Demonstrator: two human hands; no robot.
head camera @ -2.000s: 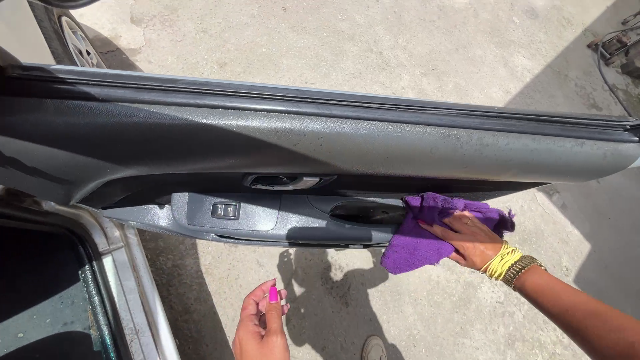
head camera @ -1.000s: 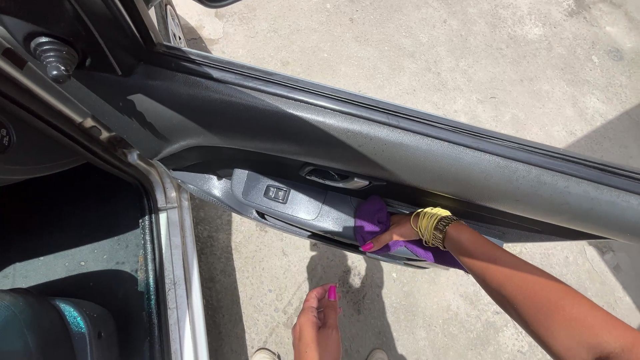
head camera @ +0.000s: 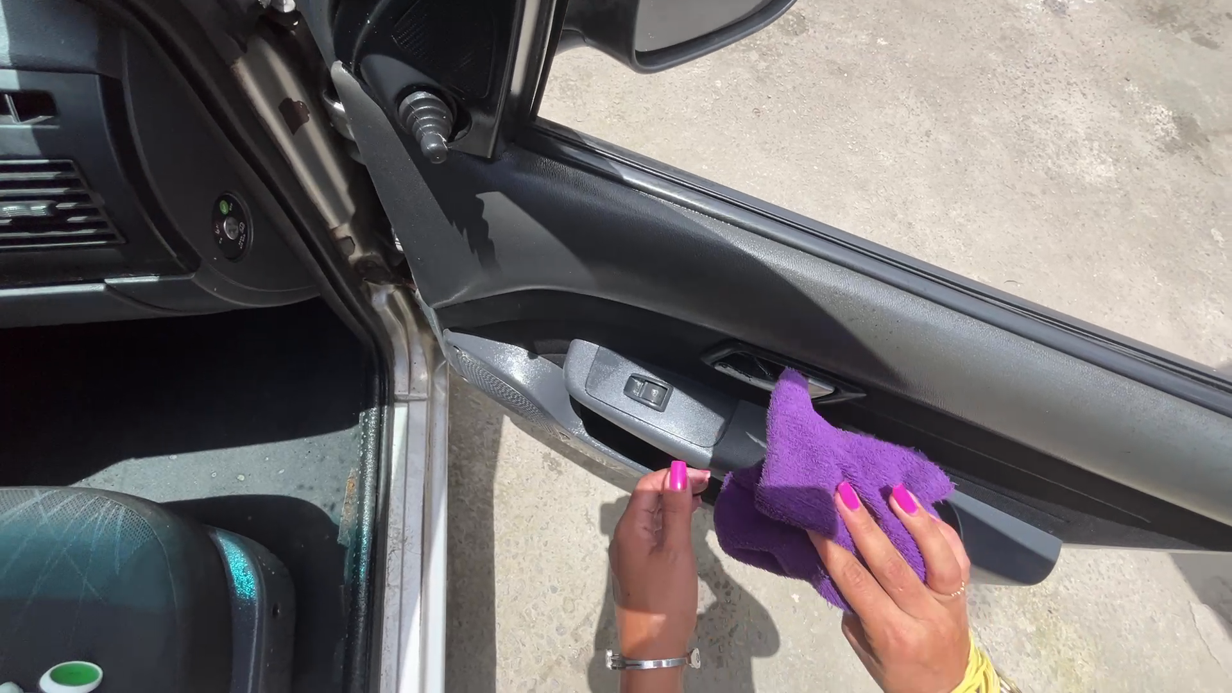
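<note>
My right hand (head camera: 895,577) grips a purple microfiber cloth (head camera: 828,481) against the armrest of an open car door (head camera: 597,241). The cloth's upper tip touches the inner door handle (head camera: 770,373). My left hand (head camera: 659,553), fingers curled and thumb up, is at the lower edge of the armrest, left of the cloth; whether it holds anything cannot be told. The window switch (head camera: 648,391) sits on the armrest panel between the door pocket and the handle. The cloth hides part of the armrest.
On the left are the car seat (head camera: 125,587), the dashboard (head camera: 58,212) and the metal door sill (head camera: 414,539). A mirror adjuster (head camera: 427,125) sticks out at the door's front corner, with the side mirror (head camera: 674,29) beyond. Concrete ground (head camera: 962,125) lies around the door.
The cloth has come up from the armrest's pull recess to the door handle, bunched under my right hand. My left hand has moved up to the armrest edge. The view has shifted toward the hinge side.
</note>
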